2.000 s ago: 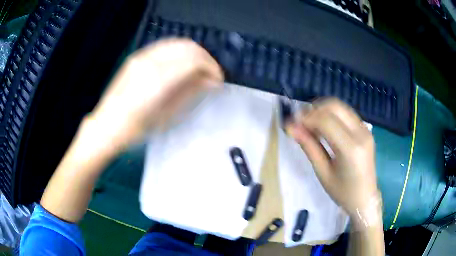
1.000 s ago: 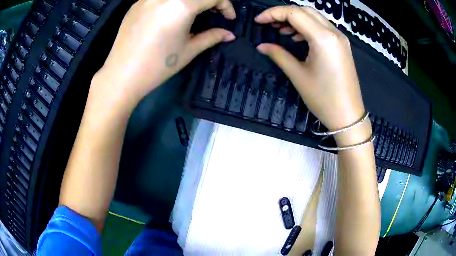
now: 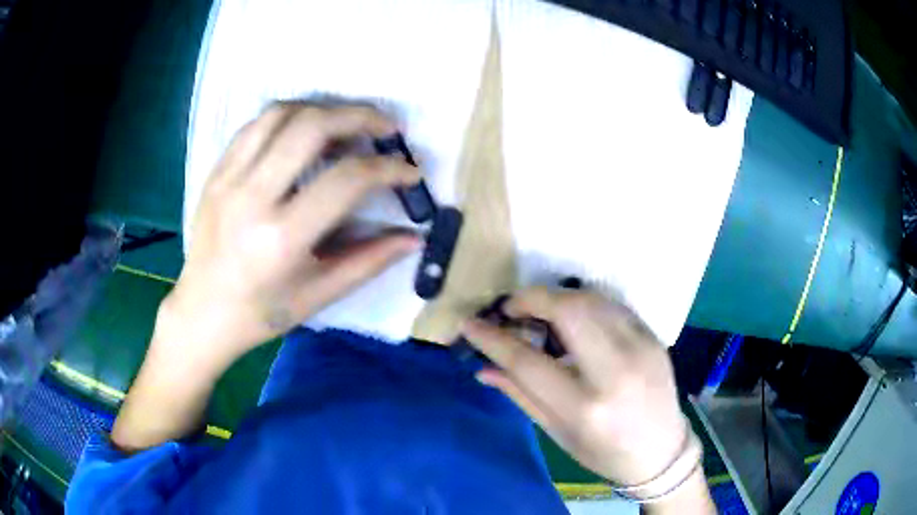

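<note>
Small black moulded parts lie on white padded sheets [image 3: 593, 131] with a tan wedge [image 3: 486, 191] between them. My left hand [image 3: 271, 216] has its fingers over one black part [image 3: 414, 199]; blur hides whether it is gripped. Another part [image 3: 438, 253] lies beside it, tilted, with a pale dot near its lower end. My right hand [image 3: 598, 387] has its fingertips at a dark part [image 3: 495, 310] near the wedge's lower end; its grip is unclear. Another part [image 3: 570, 283] is mostly covered by this hand. Two parts [image 3: 708, 93] lie side by side at the upper right.
A black tray [image 3: 694, 35] with a row of parts is cut off by the top right edge. The green bench [image 3: 779, 231] has a yellow line at right. Clear plastic film [image 3: 65, 292] hangs at left. A grey box [image 3: 855, 443] with a blue round mark stands lower right.
Both hands have come down from the tray to the parts on the sheets. The view has shifted, so the tray shows only at the upper right and the two side-by-side parts are visible.
</note>
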